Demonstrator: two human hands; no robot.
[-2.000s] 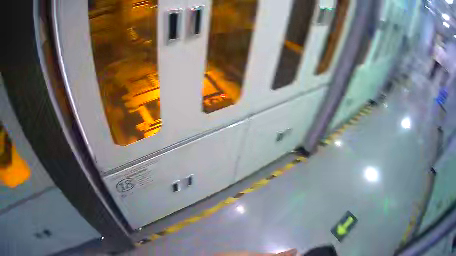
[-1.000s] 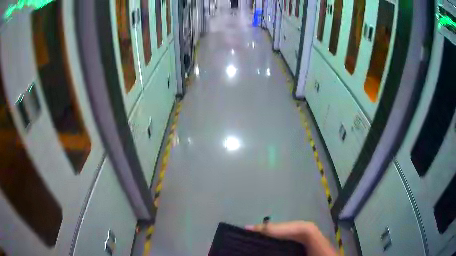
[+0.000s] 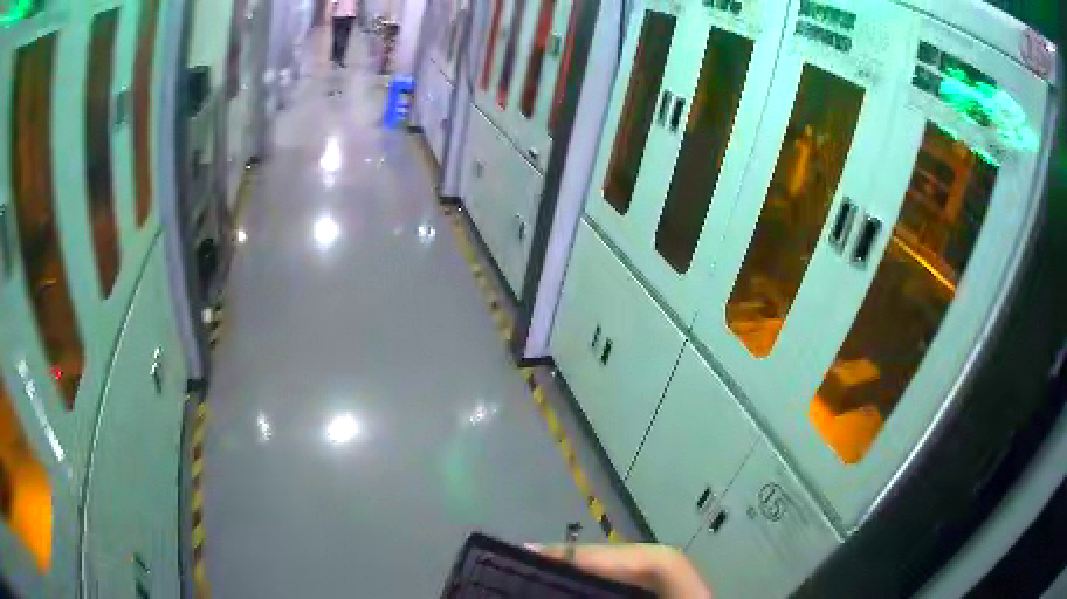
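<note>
A black component tray (image 3: 515,571) with a grid of pockets is at the bottom edge of the view, tilted and cut off by the edge. My right hand (image 3: 644,564) comes in from the lower right and holds the tray by its upper right side. A small dark thin object (image 3: 572,534) sticks up by the fingers; it is too small to name surely. My left hand is not in view.
Pale machine cabinets (image 3: 749,234) with amber windows line the right side, and more stand on the left. Yellow-black tape (image 3: 562,433) edges the grey floor (image 3: 351,339). Far up the aisle are a blue stool-like item (image 3: 400,102) and a walking person (image 3: 342,26).
The view has swung from the cabinets to the aisle, then partly towards the right-hand cabinets. The tray and my right hand, barely visible at first, now show at the bottom, the hand still gripping it.
</note>
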